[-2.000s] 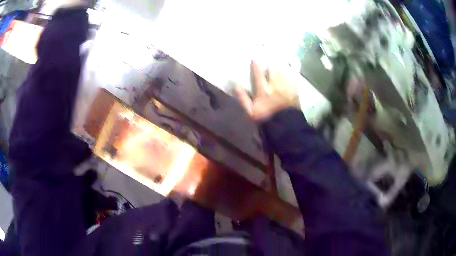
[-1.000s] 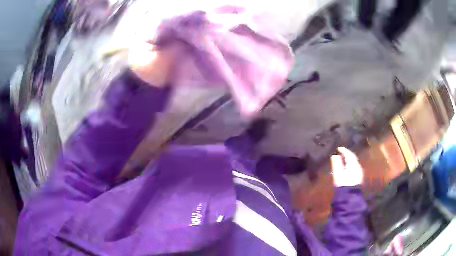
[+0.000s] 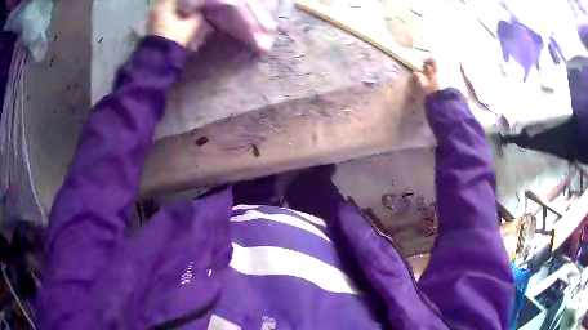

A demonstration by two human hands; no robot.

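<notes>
My left hand [image 3: 173,24], cut off by the top edge, grips a crumpled pink-lilac fabric [image 3: 242,20] at the upper left; the fabric hangs to the right of the hand over the table. My right hand [image 3: 428,75] is at the upper right of the worktable, with its fingers at the near end of a narrow yellow-brown wooden ruler [image 3: 361,37]. The ruler runs from there up and left across the speckled table cover [image 3: 309,64].
Bright purple scraps [image 3: 521,45] lie beyond the ruler at the upper right. The table's near edge [image 3: 290,143] curves in front of my body. A white cloth [image 3: 31,26] and pale strands hang at the far left. Wooden frames and cluttered items [image 3: 548,213] stand at the lower right.
The view has turned and steadied onto the worktable. The pink fabric stays in my left hand, now at the upper left. My right hand, empty a second ago, now holds the ruler's end.
</notes>
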